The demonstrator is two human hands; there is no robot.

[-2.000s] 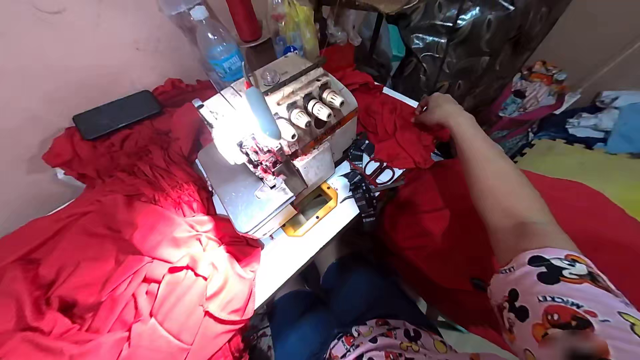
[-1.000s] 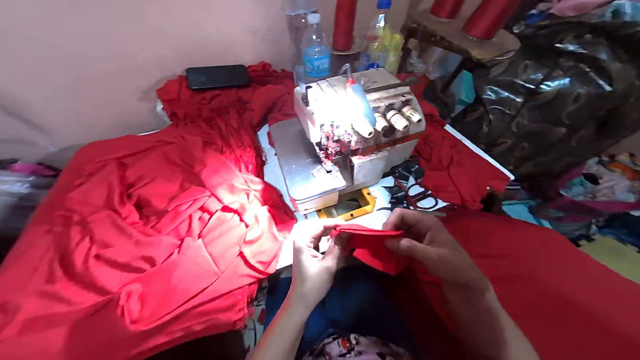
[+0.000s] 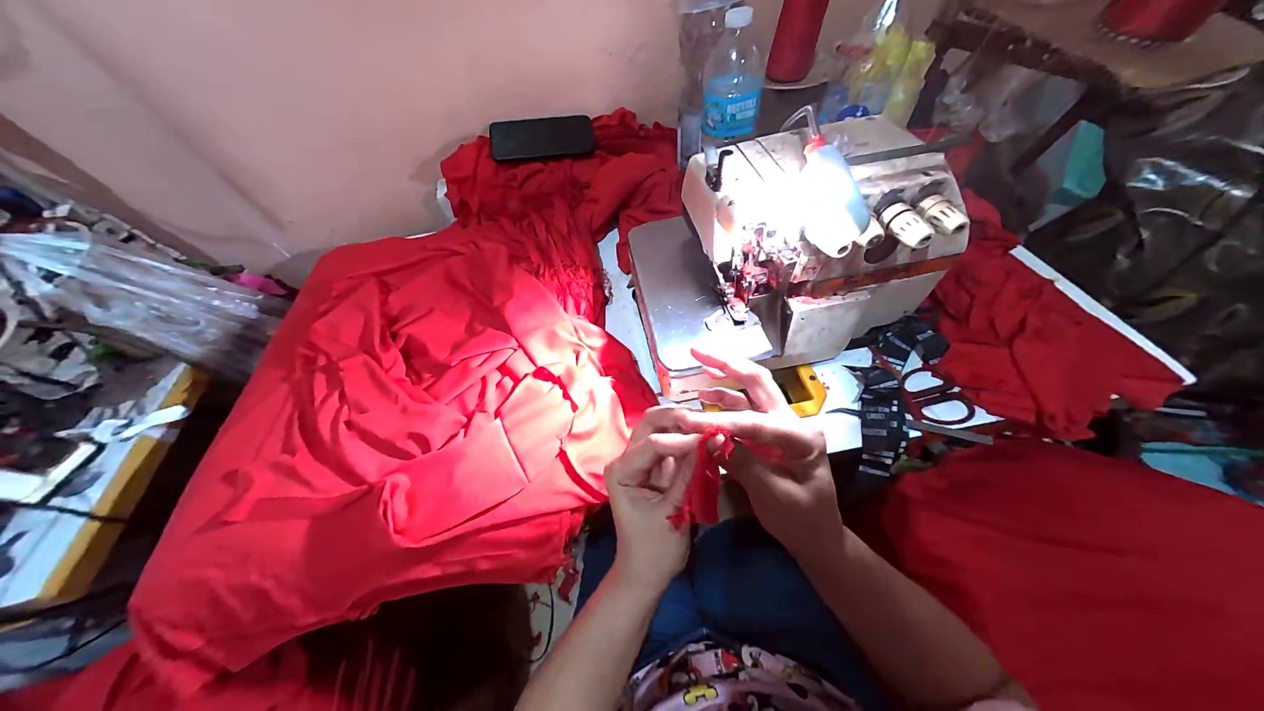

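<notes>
My left hand grips a small piece of red fabric between thumb and fingers, above my lap. At its right, my right hand pinches the same piece near its top edge, other fingers spread. Just beyond the hands stands an overlock sewing machine, its needle area and metal plate brightly lit. A large heap of red cloth lies left of the machine. Right of the machine's front are scissors with dark red handles and a strip of black labels.
A black phone rests on red cloth by the wall. Behind the machine stand a plastic bottle and a red thread cone. More red fabric spreads at the right. A yellow-edged table is at the far left.
My right hand, earlier reaching to the red cloth right of the machine, came to my left hand before me. The small red piece, stretched between both hands one second ago, now hangs bunched.
</notes>
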